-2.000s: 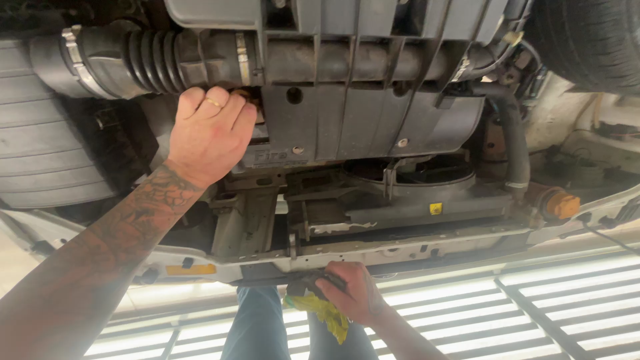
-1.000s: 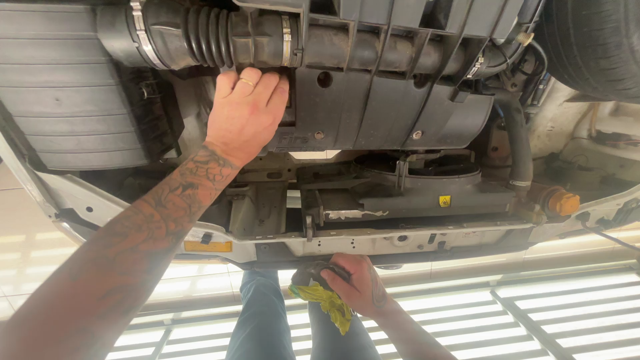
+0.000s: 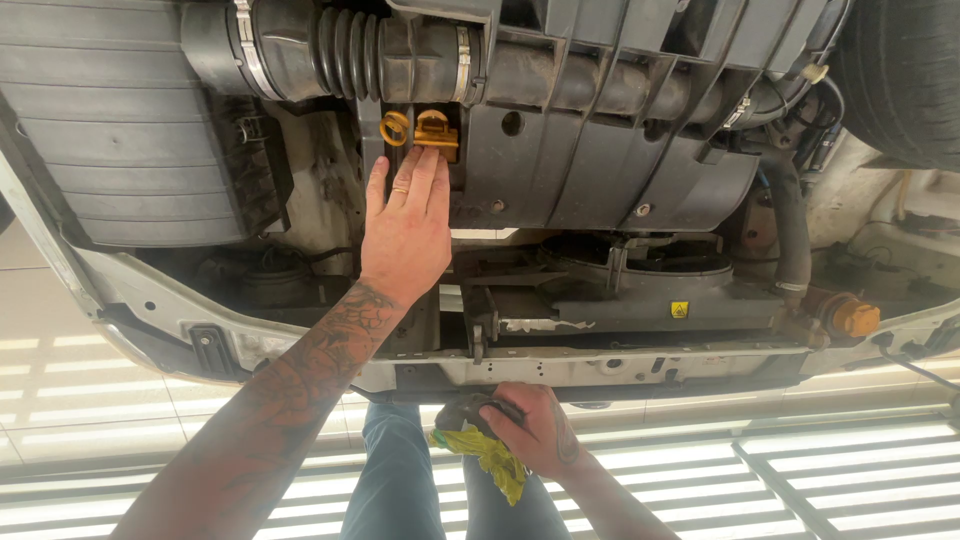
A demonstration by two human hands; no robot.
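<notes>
My left hand (image 3: 409, 217) reaches into the engine bay, its fingertips at the lower edge of a yellow oil filler cap (image 3: 435, 133) set in the grey plastic engine cover (image 3: 585, 172). Whether the fingers press on the cap or grip it is unclear. Just left of the cap stands the yellow ring handle of a dipstick (image 3: 394, 128). Above both runs a black corrugated air intake hose (image 3: 349, 52) with metal clamps. Below the car's front crossmember, my right hand (image 3: 536, 427) is closed around a bunched dark and yellow cloth (image 3: 487, 450).
A ribbed air filter housing (image 3: 127, 142) lies at left, the radiator fan shroud (image 3: 645, 300) below the engine cover. An orange cap (image 3: 856, 319) is at the right, under a black hose (image 3: 787, 217). The pale front crossmember (image 3: 555, 369) crosses between my hands.
My left hand has moved down from beside the intake hose; the yellow cap and dipstick ring now show above its fingers. My right hand still holds the cloth.
</notes>
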